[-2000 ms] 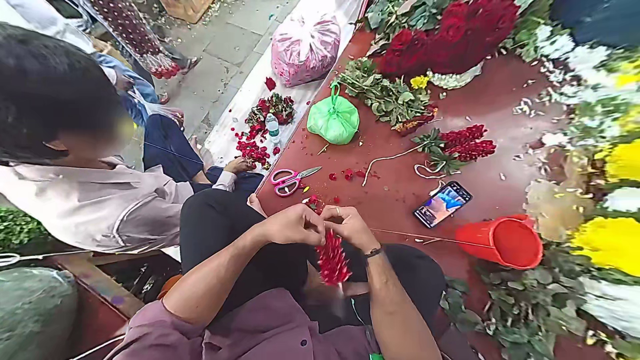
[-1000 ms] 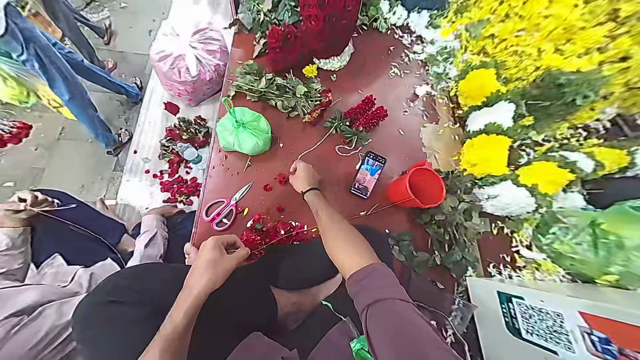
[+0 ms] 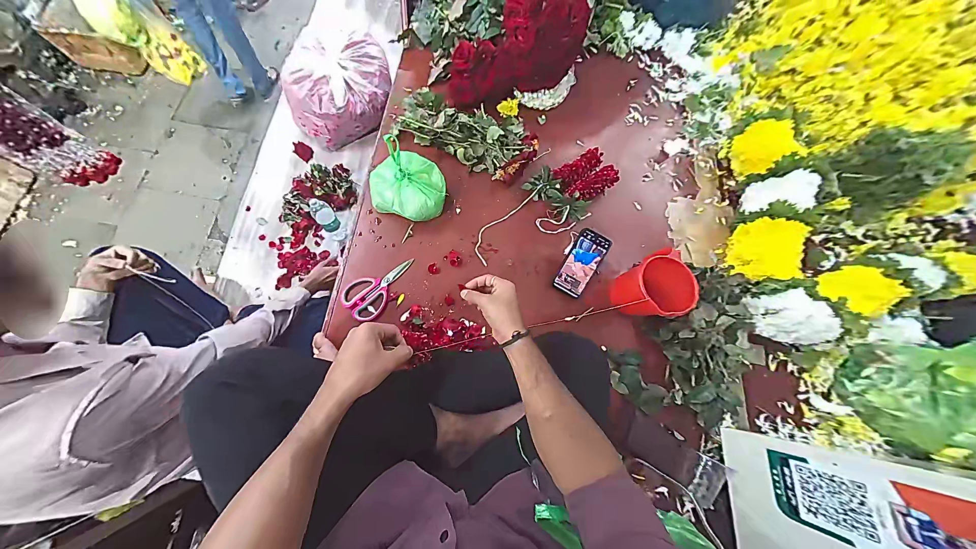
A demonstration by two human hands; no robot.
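Note:
Between finger and thumb, my left hand [image 3: 372, 352] pinches a thin thread [image 3: 557, 320], which runs right to a red plastic cup [image 3: 657, 285]. My right hand [image 3: 492, 299] is just above the thread, with a small dark red bit at its fingertips. Loose red petals [image 3: 438, 329] lie on the red table between and behind my hands. Pink-handled scissors [image 3: 375, 291] rest beyond my left hand. A phone [image 3: 582, 262] lies right of my right hand. Two red flower strands [image 3: 585, 175] with leaves and white string are farther back.
A green tied bag [image 3: 408, 187], leafy stems [image 3: 461, 133] and red roses [image 3: 526, 49] stand on the table. Yellow and white chrysanthemums [image 3: 766, 248] line the right side. At left, a seated person [image 3: 130, 412] holds a thread, near a bag of pink petals [image 3: 335, 88] and a bottle [image 3: 324, 216].
My right hand has come back from near the string end to above the petals. Two seconds ago both hands were together at a red flower strand. The view has shifted.

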